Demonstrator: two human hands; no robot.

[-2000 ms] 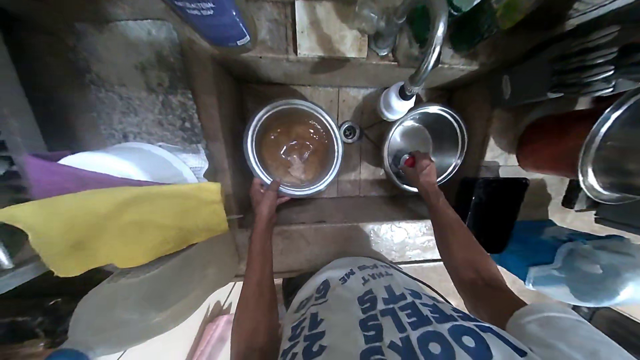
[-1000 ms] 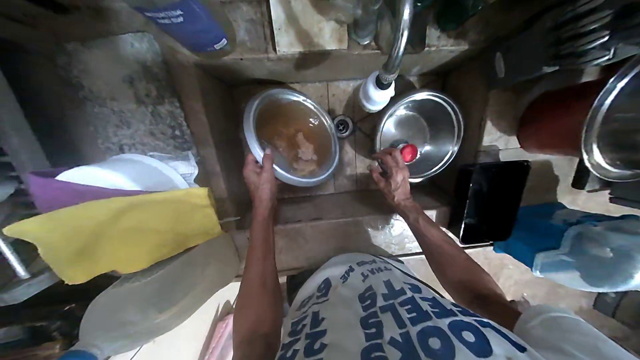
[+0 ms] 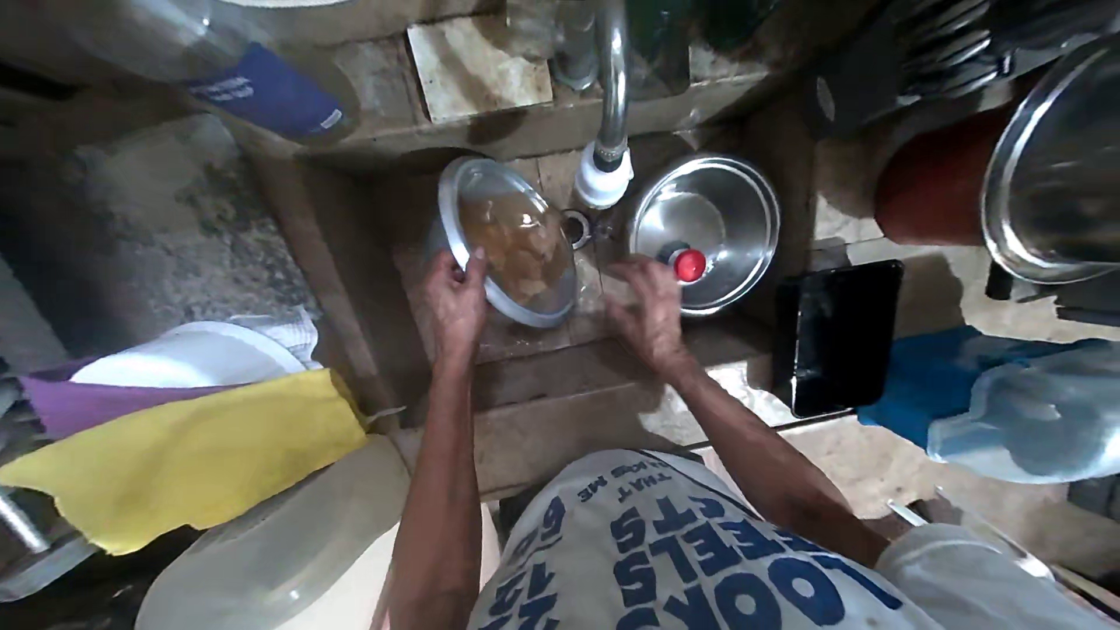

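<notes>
My left hand (image 3: pixel 457 302) grips the rim of a bowl (image 3: pixel 450 210) at its lower left. The bowl is tilted toward the right and holds cloudy brownish liquid with pale pieces (image 3: pixel 521 249) in it. My right hand (image 3: pixel 649 306), slightly blurred, has its fingers apart beside a steel bowl (image 3: pixel 766 219) in the sink's right part. A small object with a round red top (image 3: pixel 689 265) is in that steel bowl, close to my right fingertips. Between the two bowls lies the drain (image 3: pixel 576 227), just below the white tap nozzle (image 3: pixel 603 178).
The metal tap (image 3: pixel 614 87) reaches over the brown sink (image 3: pixel 516 376). Yellow cloth (image 3: pixel 192 455) and a white dish (image 3: pixel 188 354) are at left. A black flat object (image 3: pixel 844 337), a blue item (image 3: pixel 927 376) and a large steel vessel (image 3: pixel 1006 166) are at right.
The left bowl, level two seconds ago, has tilted to the right in my left hand. My right hand has let go of the red-topped object and moved left out of the steel bowl.
</notes>
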